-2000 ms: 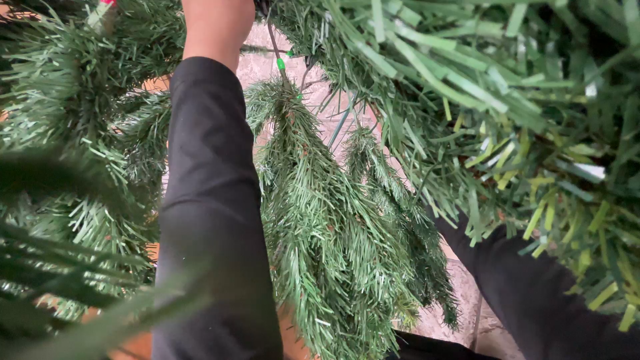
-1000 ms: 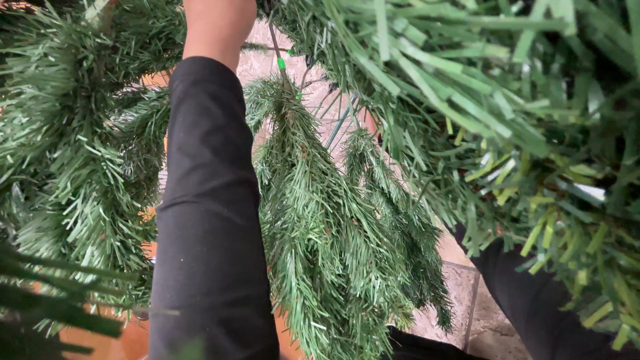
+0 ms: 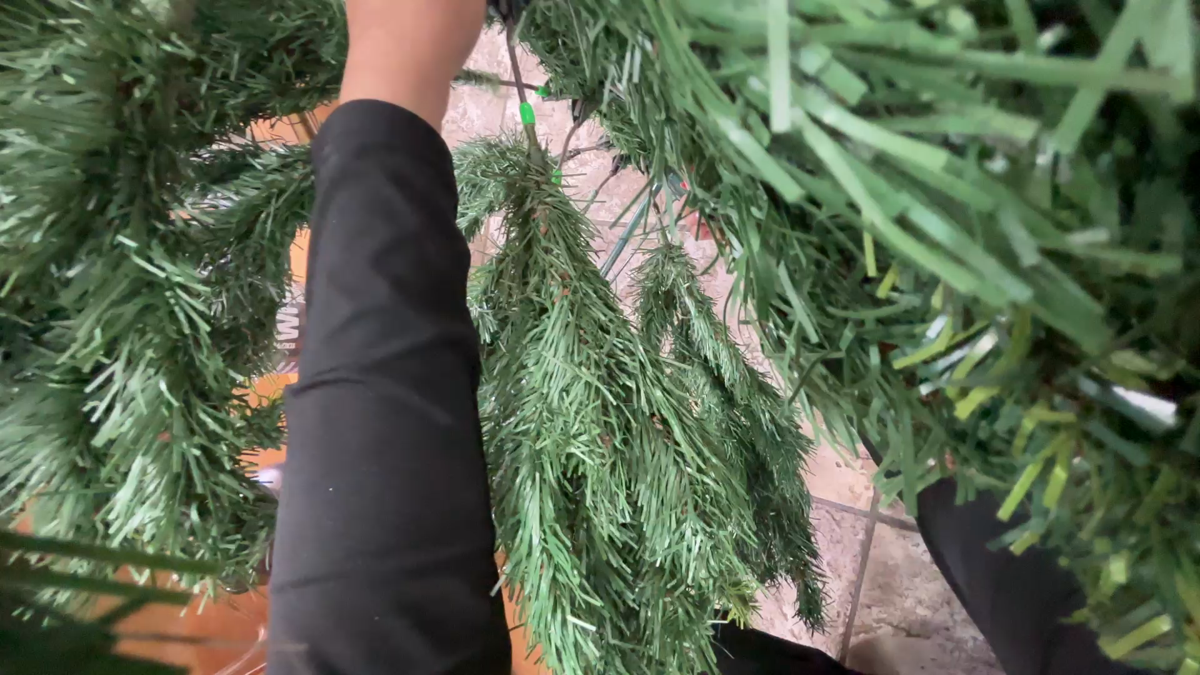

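My left hand (image 3: 412, 47) is cut off by the top edge; only the wrist and back part show, so its fingers and anything in them are hidden. Its black sleeve runs down the left of centre, in front of artificial fir branches (image 3: 169, 328). Right beside the forearm hangs a drooping artificial branch (image 3: 600, 403), its dark stem topped by a bright green band (image 3: 527, 113). Thin dark stems with green bands cross near the wrist. Dense green foliage (image 3: 844, 187) fills the right side close to the camera. My right hand is not seen.
Stone-look floor tiles (image 3: 853, 553) show behind the branches. An orange-brown surface (image 3: 178, 619) lies at lower left, with a partly covered item bearing writing (image 3: 287, 323) above it. Black cloth (image 3: 994, 562) shows at lower right; whether sleeve or trouser leg, I cannot tell.
The black cloth at lower right has shifted right and down, uncovering more floor tile. My left forearm stays in nearly the same place beside the hanging branch.
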